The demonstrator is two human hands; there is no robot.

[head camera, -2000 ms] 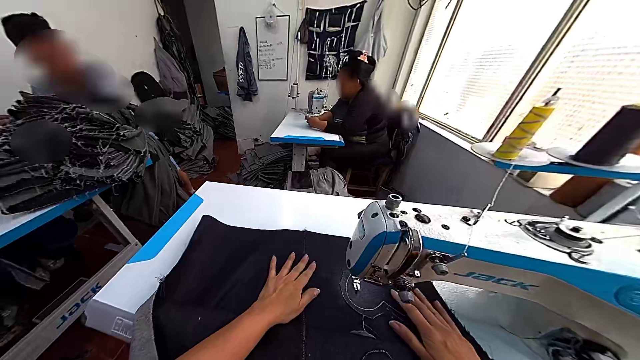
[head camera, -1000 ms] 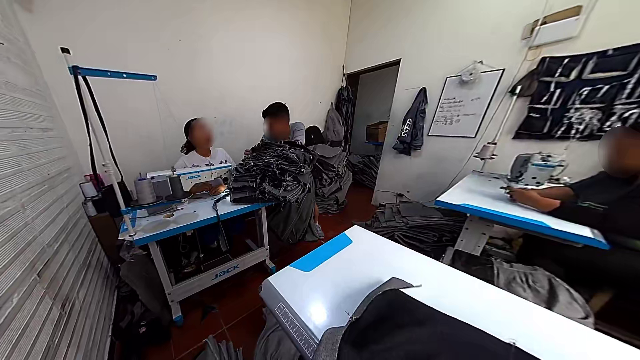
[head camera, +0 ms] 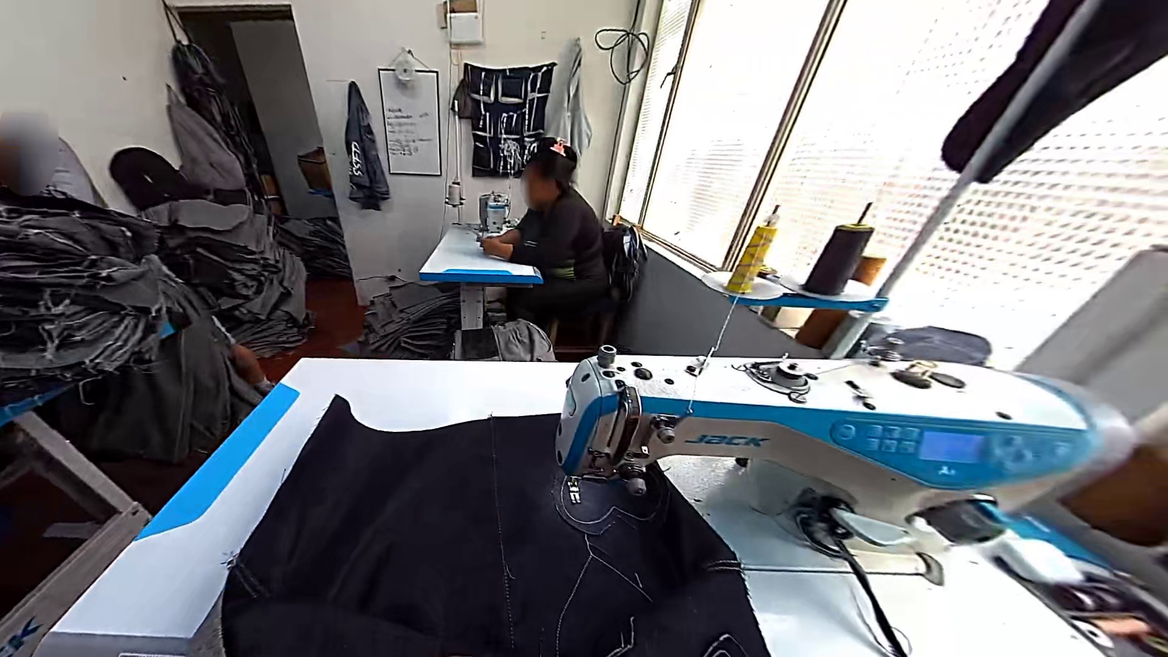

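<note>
Dark fabric [head camera: 411, 529] lies spread over the white sewing table [head camera: 803, 602], its right part under the head of a Jack sewing machine [head camera: 785, 429]. Pale stitched lines, some curved, run over the cloth. The presser foot [head camera: 574, 491] sits over the fabric inside a rounded stitched outline. A yellow thread cone [head camera: 754, 258] and a dark thread cone [head camera: 839, 259] stand on the holder behind the machine, with a thread leading down from the yellow one. Neither my left hand nor my right hand can be made out in this view.
Beyond the table, a person in dark clothes [head camera: 570, 233] sits at another sewing table [head camera: 479, 255]. Piles of grey garments [head camera: 73, 292] fill the left side, with a partly visible person behind them. More folded cloth [head camera: 411, 319] lies on the floor. Windows line the right wall.
Two seconds ago both my hands lay on the dark fabric beside the machine head; now they are out of view. The view swung left and came back.
</note>
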